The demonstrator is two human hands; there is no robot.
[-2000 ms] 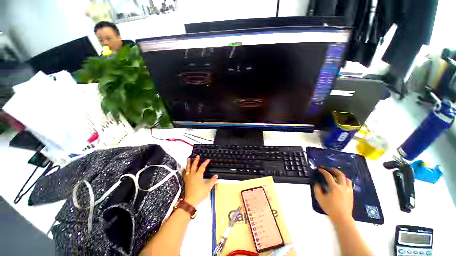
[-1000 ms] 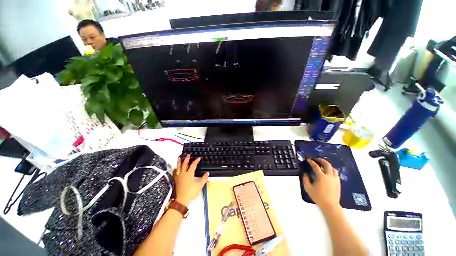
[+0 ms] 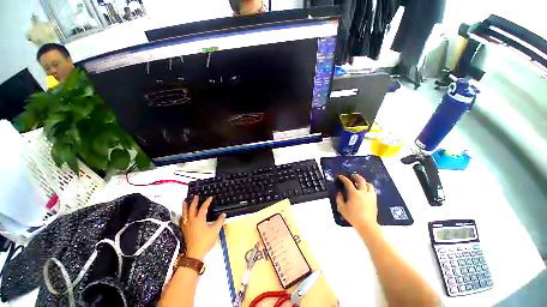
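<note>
My left hand (image 3: 200, 229) rests with spread fingers on the left end of the black keyboard (image 3: 264, 184). My right hand (image 3: 358, 202) covers a dark mouse (image 3: 342, 194) on the dark mouse pad (image 3: 391, 190). The large black monitor (image 3: 210, 96) shows thin white and red pattern outlines, a tool strip at its right and a small pale box at its lower right. A phone (image 3: 283, 249) with a pale pink screen lies on the tan notebook (image 3: 237, 240), beside red-handled shears (image 3: 304, 286) and a thin silvery tool (image 3: 247, 271).
The black-and-white speckled garment (image 3: 72, 240), with a whitish tape (image 3: 117, 243) on it, lies at the left. A plant (image 3: 72, 120) and white basket (image 3: 84, 180) stand behind. At the right are a calculator (image 3: 460, 259), stapler (image 3: 429, 180), yellow tape roll (image 3: 387, 145), blue tin (image 3: 350, 137) and blue bottle (image 3: 445, 117).
The view has turned to the right, so the scene sits further left and the whole calculator shows. A small pale box has appeared on the screen. Both hands keep their places.
</note>
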